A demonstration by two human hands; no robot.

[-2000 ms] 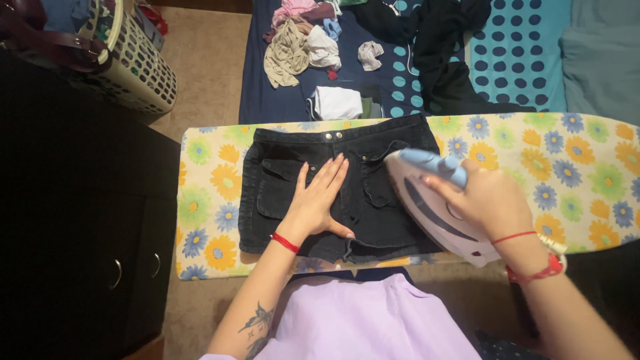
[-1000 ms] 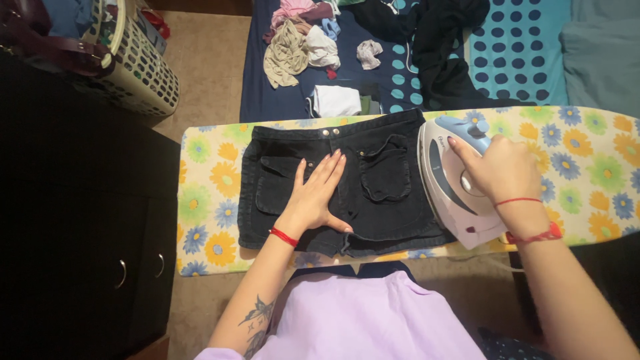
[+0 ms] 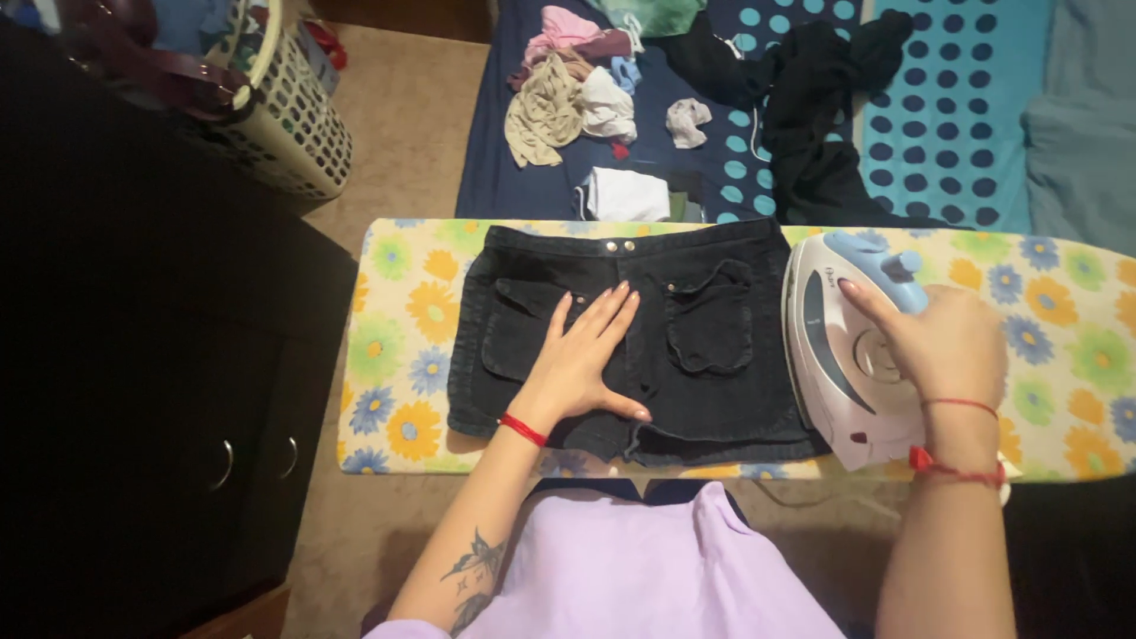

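Black denim shorts [image 3: 701, 399] with two patch pockets and two metal snaps at the waistband lie spread on an ironing board [image 3: 417, 355] with a flowered cover. My left hand [image 3: 586, 364] rests on the middle of the shorts, palm down with fingers apart, pressing the cloth without gripping it. In my right hand [image 3: 950, 346] is a white and blue steam iron [image 3: 852, 382], held by its handle. The iron lies along the right side edge of the shorts, and its soleplate is hidden beneath it. Below the board's near edge, part of the cord shows.
Beyond the board, a bed [image 3: 497, 186] holds a pile of small clothes [image 3: 546, 111], a folded white cloth [image 3: 628, 194] and a black garment [image 3: 812, 115]. A laundry basket [image 3: 306, 133] stands at the upper left, beside a dark cabinet [image 3: 160, 355] with metal handles.
Two seconds ago the iron was over the right pocket of the shorts; it has moved right to their side edge. My left hand has stayed in about the same place.
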